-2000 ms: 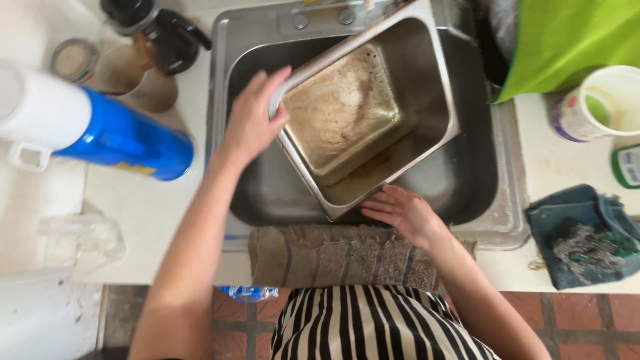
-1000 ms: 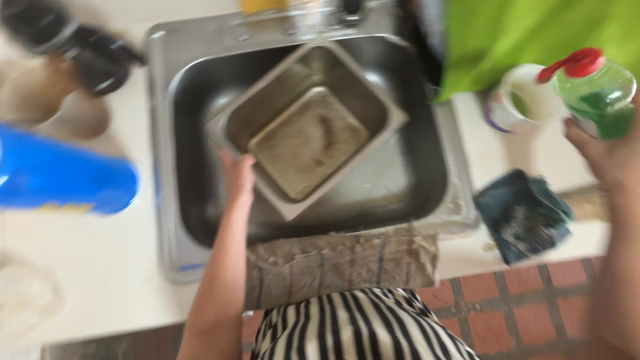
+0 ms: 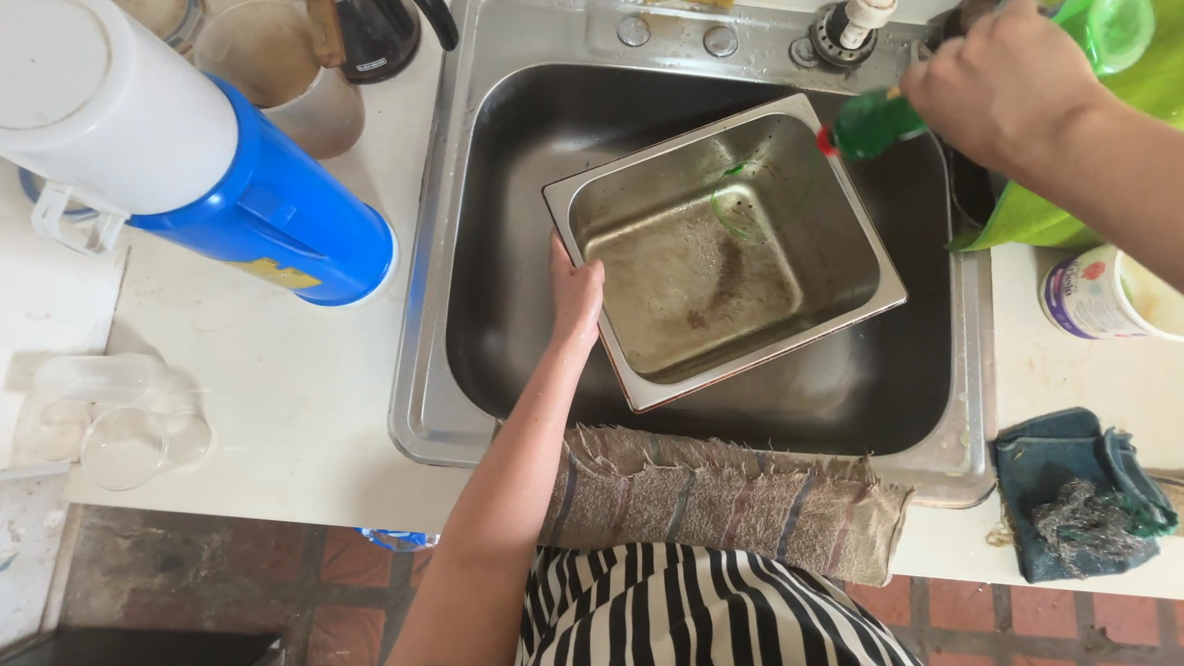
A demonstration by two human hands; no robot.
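A rectangular stainless steel pan [image 3: 703, 268] with brownish stains is tilted in the sink basin [image 3: 518, 342]. My left hand [image 3: 578, 291] grips its left rim, thumb over the edge. Above the pan's upper right corner, my right hand [image 3: 999, 79] holds a green bottle of liquid soap [image 3: 874, 125], its red cap pointing down and left. Thin green streaks of liquid [image 3: 735, 208] lie in the pan's far corner. A brown striped towel [image 3: 731, 499] hangs over the sink's front edge, against my striped clothing.
On the left counter lie a blue and white thermos [image 3: 277, 203], clear cups [image 3: 129, 444], a plastic pitcher [image 3: 277, 74] and a coffee carafe [image 3: 375, 37]. At right are a white tub [image 3: 1101, 291], a green cloth [image 3: 1036, 217] and a folded dark cloth [image 3: 1054, 462] bearing a steel scrubber [image 3: 1087, 527].
My right hand let go of the pan, took hold of the soap bottle at the right and brought it over the pan, cap down. Green liquid now shows inside. My left hand stays on the rim.
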